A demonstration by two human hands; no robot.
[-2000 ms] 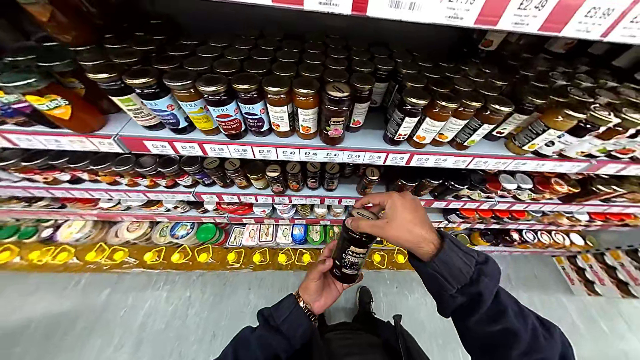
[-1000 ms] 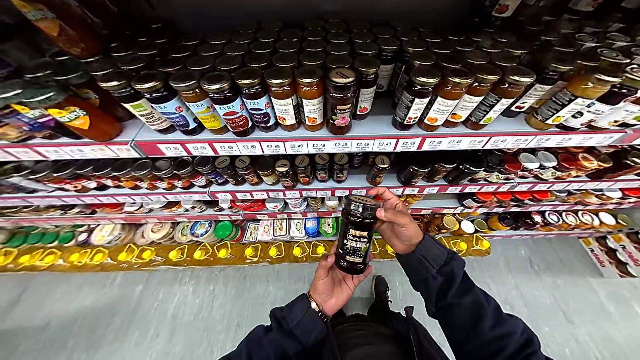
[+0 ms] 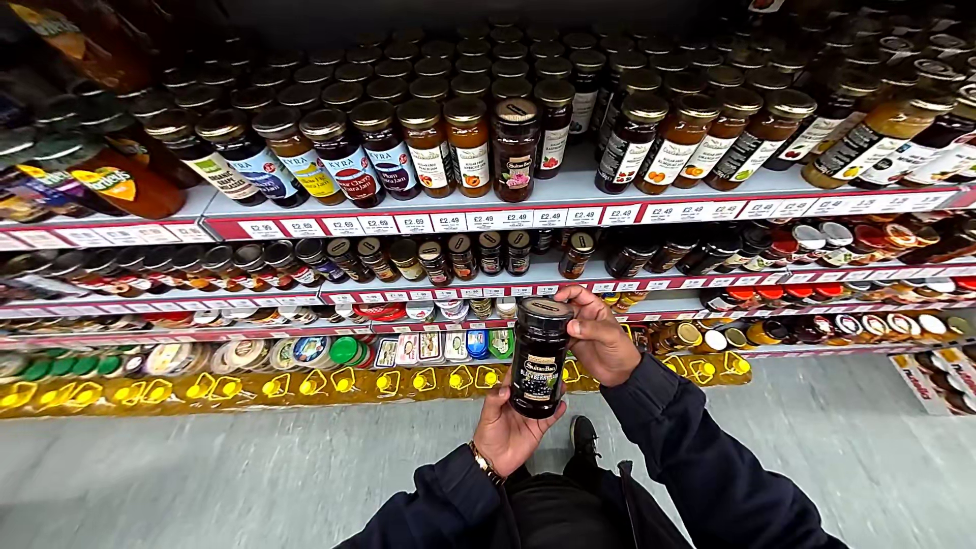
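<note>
A dark glass jar of blackberry jam stands upright between my two hands in front of the shelves, its label facing me. My left hand cradles it from below, with the thumb on its lower left side. The fingers of my right hand grip it near the lid from the right. Above and beyond it, a dark jar with a pink flower on its label stands at the front of the upper shelf, between an apricot jam jar and a raspberry jam jar.
Rows of jars fill the upper shelf, whose price-label edge runs across the view. Smaller jars line the shelf below. Tubs and large yellow-capped oil bottles sit lower down. A carton of jars stands on the floor at right.
My right hand has moved from over the lid to the jar's right side near the lid. The jar, tilted two seconds ago, is now upright with its label toward me. The view has shifted slightly.
</note>
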